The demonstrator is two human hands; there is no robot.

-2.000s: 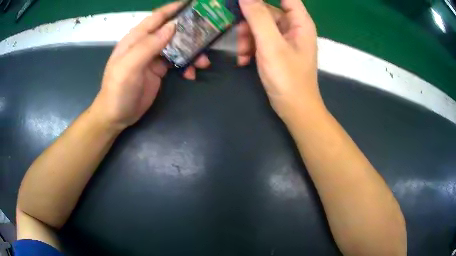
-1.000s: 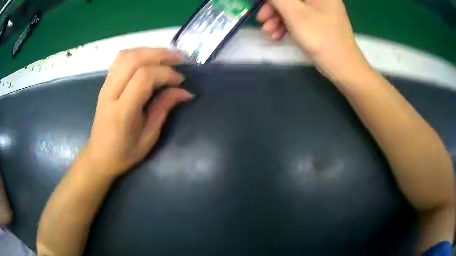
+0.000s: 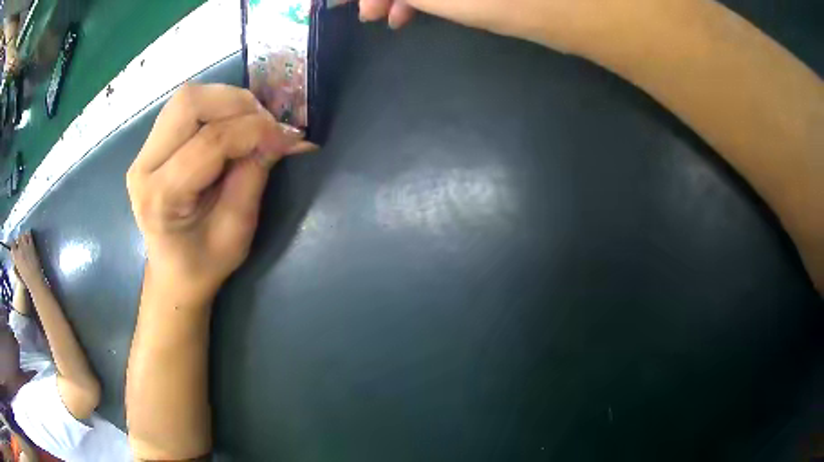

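Observation:
A long, narrow handheld unit with a black rim is at the top, left of centre, its upper end cut off by the picture's edge. Its face is shiny silver to brownish with small green marks, and green shows near the top. My left hand is at its lower end, thumb and forefinger pinched together at the corner. Whether a tiny item is between those fingertips cannot be seen. My right hand is mostly cut off by the top edge; only a few fingertips show, right of the unit, and its grip is hidden.
A dark glossy worktop fills the middle. A chipped white rail and a green belt lie at upper left, with black units on the belt. Another person in a white top is at lower left, an arm on the worktop.
The view has turned and the unit now stands nearly upright in the picture, further left. My left fingers have closed in at its lower end. My right hand has moved mostly out of view.

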